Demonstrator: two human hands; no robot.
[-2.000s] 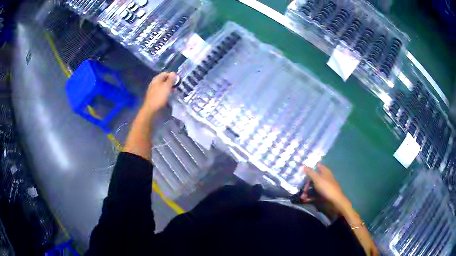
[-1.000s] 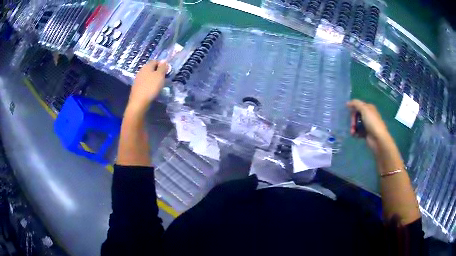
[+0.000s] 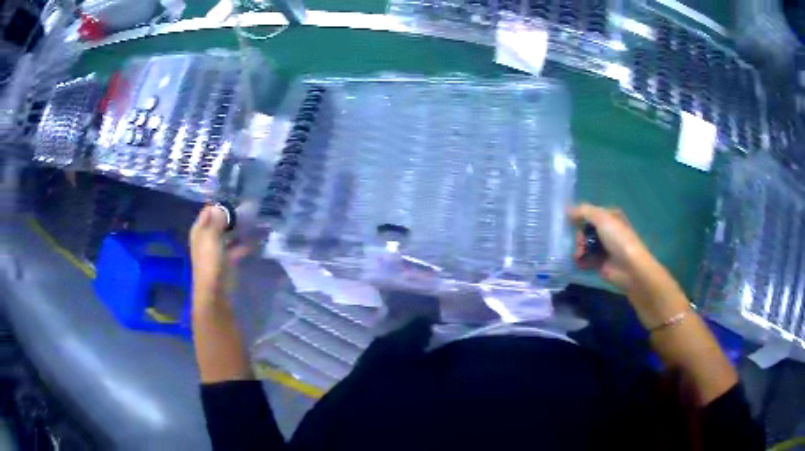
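A large clear blister tray (image 3: 441, 167) lies in front of me on the green bench. A row of black round components (image 3: 296, 150) stands on edge along its left side. One more dark component (image 3: 392, 231) is near its front edge. My left hand (image 3: 212, 231) is left of the tray's front corner and holds a round black component with a pale face (image 3: 226, 215) at the fingertips. My right hand (image 3: 611, 247) is just right of the tray, its fingers closed around a small dark object (image 3: 590, 236) that I cannot identify.
Another tray (image 3: 190, 123) with loose discs (image 3: 143, 123) lies to the left. Loaded trays (image 3: 697, 79) with white labels (image 3: 521, 46) lie at the back and right. A blue stool (image 3: 132, 282) stands on the floor at left. Paper labels (image 3: 516, 302) hang at the front edge.
The view has turned, so the tray now sits squarer. My left hand has moved away from the black row, down and left. My right hand stays beside the tray's right edge.
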